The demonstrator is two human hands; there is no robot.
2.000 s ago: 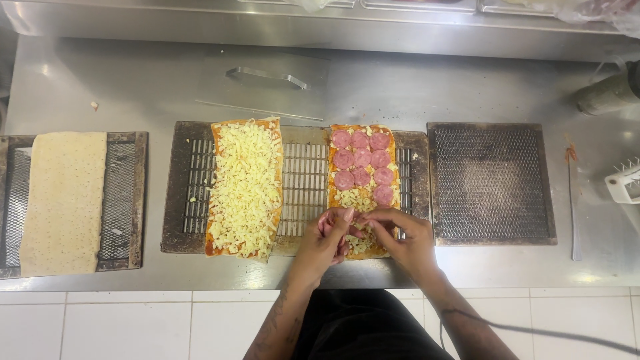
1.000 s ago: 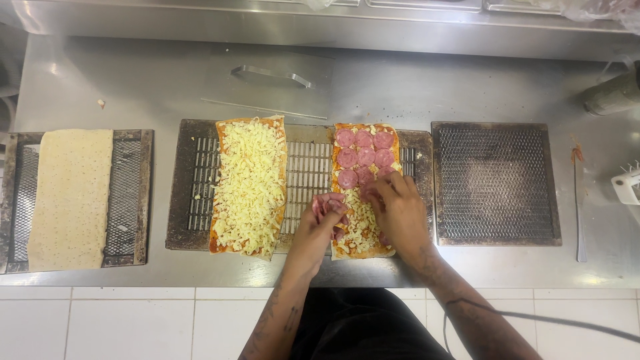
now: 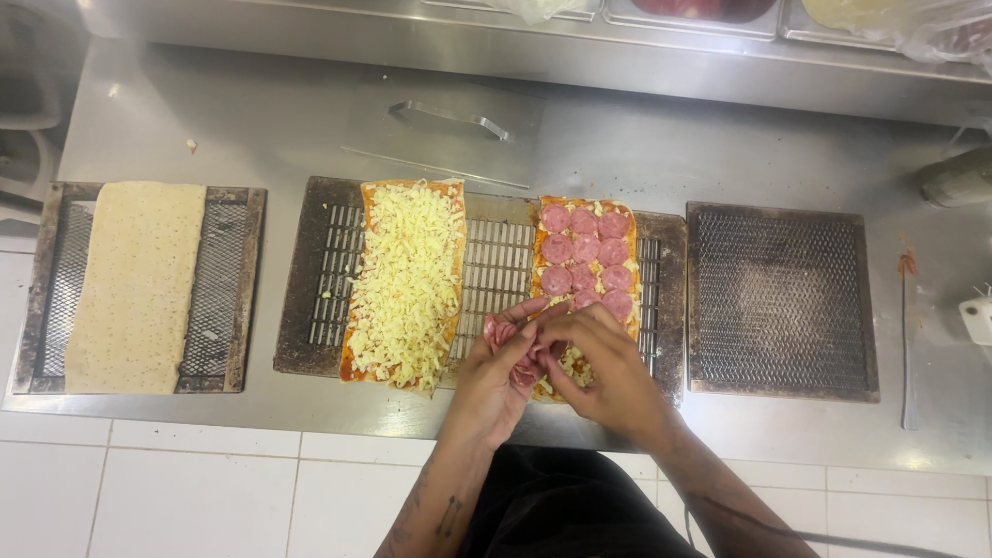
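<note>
My left hand (image 3: 492, 380) holds a small stack of pink sausage slices (image 3: 504, 332) over the near end of the right-hand rectangular pizza (image 3: 635, 232). Beside it, the fingertips of my right hand (image 3: 612, 368) touch the slices in the left; whether they pinch one is hidden. Rows of round sausage slices (image 3: 586, 248) cover the far part of that pizza, and shredded cheese (image 3: 575, 368) shows at its near end. To the left, on the same metal grate (image 3: 496, 263), lies a second pizza topped with shredded cheese (image 3: 407, 287).
Plain flat dough (image 3: 136, 287) lies on a mesh tray (image 3: 252, 287) at left. Another mesh tray (image 3: 779, 302) is at right, with a knife-like utensil (image 3: 909, 349) beyond it. Behind the pizzas is a clear sheet with a metal handle (image 3: 449, 116). Food containers (image 3: 690, 19) line the back shelf.
More sausage slices lie on the right-hand pizza, extending its rows nearer to me. My right hand has moved from the pizza's surface back to the slices in my left hand.
</note>
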